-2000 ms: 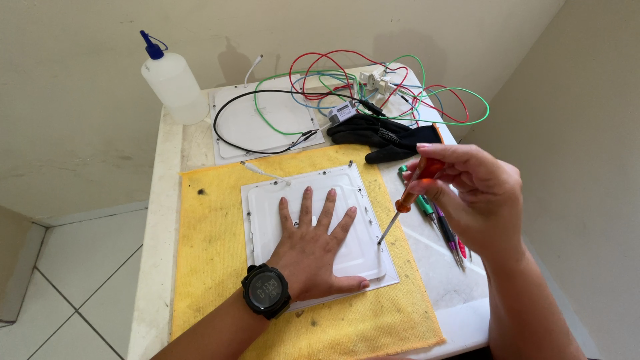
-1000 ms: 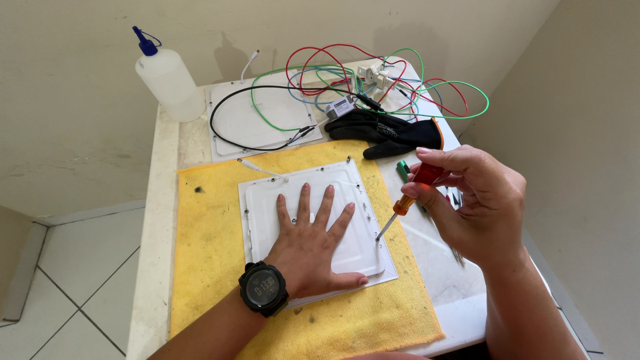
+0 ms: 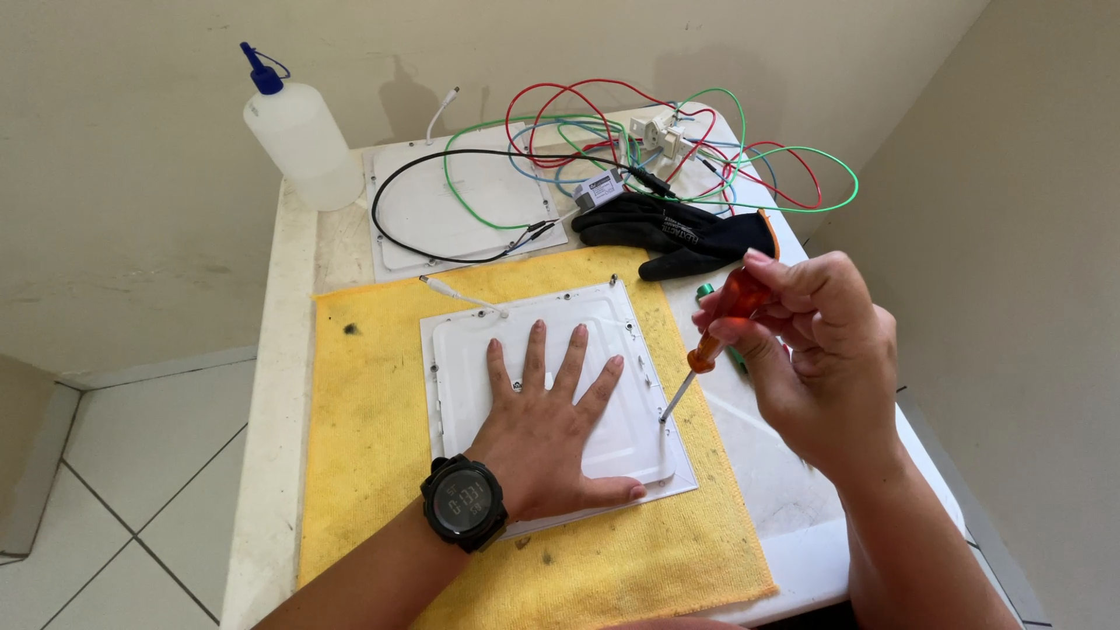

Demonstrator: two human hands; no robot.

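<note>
A square white LED panel light (image 3: 455,359) lies back side up on a yellow cloth (image 3: 359,437), with small screws along its edges and a short white cable (image 3: 459,295) at its top. My left hand (image 3: 547,429), a black digital watch (image 3: 464,503) on the wrist, presses flat on the panel with fingers spread. In my right hand (image 3: 805,350) is a screwdriver (image 3: 717,324) with a translucent red-orange handle, held tilted. Its tip meets a screw at the panel's right edge. Part of the handle is hidden by my fingers.
Behind the cloth lie a second white panel (image 3: 455,206), a small LED driver (image 3: 599,189), tangled coloured wires (image 3: 560,162), white sockets (image 3: 662,131) and a black work glove (image 3: 682,229). A plastic bottle (image 3: 306,144) with a blue nozzle stands back left. A green-handled tool (image 3: 705,290) is partly hidden behind my right hand.
The fingers of my right hand have shifted on the screwdriver handle, while its tip stays at the panel's right edge. My left hand has kept its place on the panel.
</note>
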